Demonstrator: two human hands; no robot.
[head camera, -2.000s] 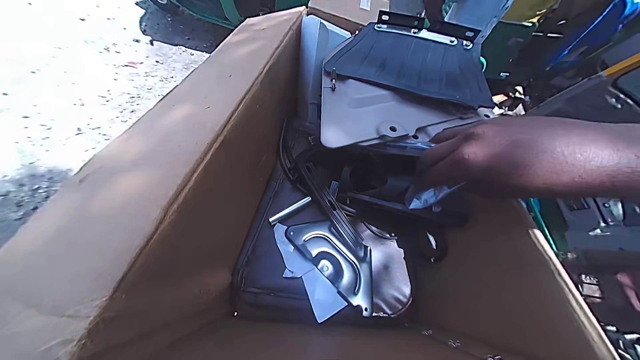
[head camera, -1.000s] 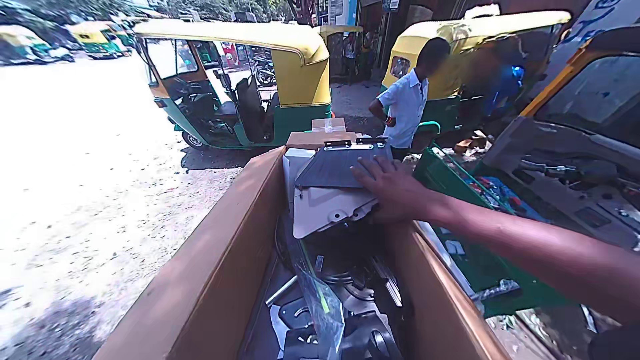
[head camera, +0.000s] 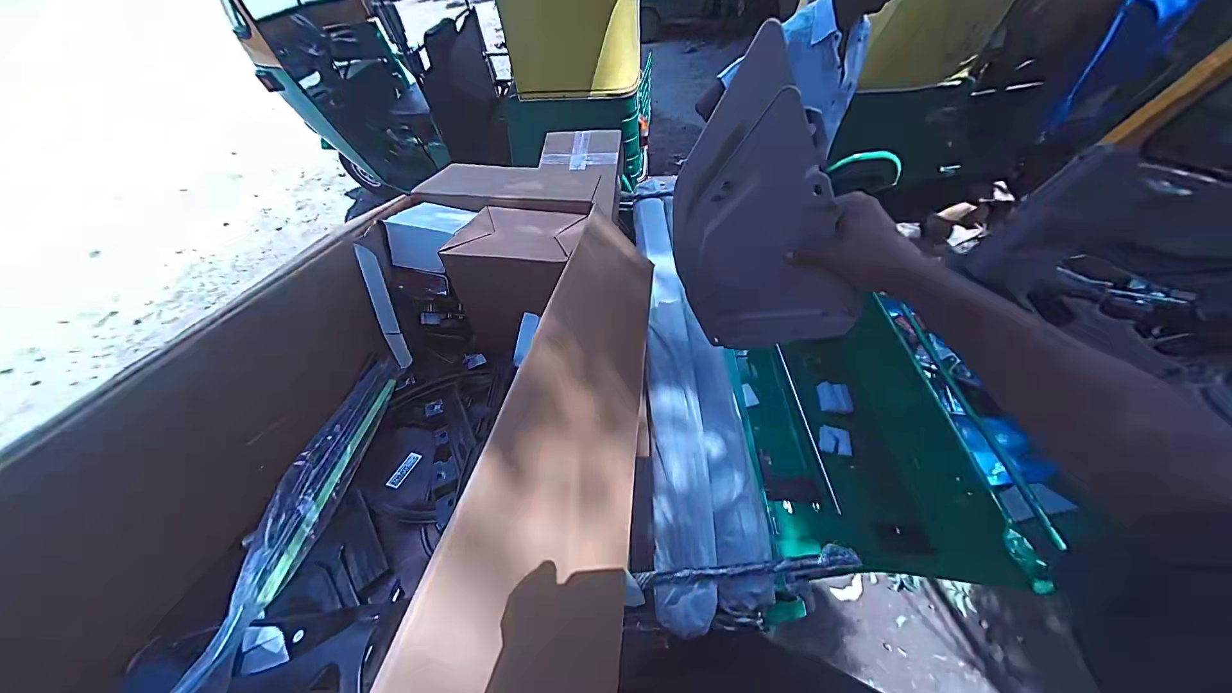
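My right hand grips a grey moulded panel by its right edge, holding it upright above the green metal bed right of the large cardboard box. My left hand is out of view. Inside the open cardboard box lie a plastic-wrapped strip, dark metal and plastic parts, a closed brown carton and a white box. Long plastic-wrapped pieces run along the box's right side, with a wrapped cord across their near end.
A green metal bed with small white pieces lies to the right. A person in a light shirt stands beyond the panel. A green and yellow auto-rickshaw is behind the boxes, and a taped carton stands at the far end.
The grey panel, inside the box earlier, is now lifted out to the right in my right hand. The view has shifted a lot. The dark mat seen on the panel before is not visible now.
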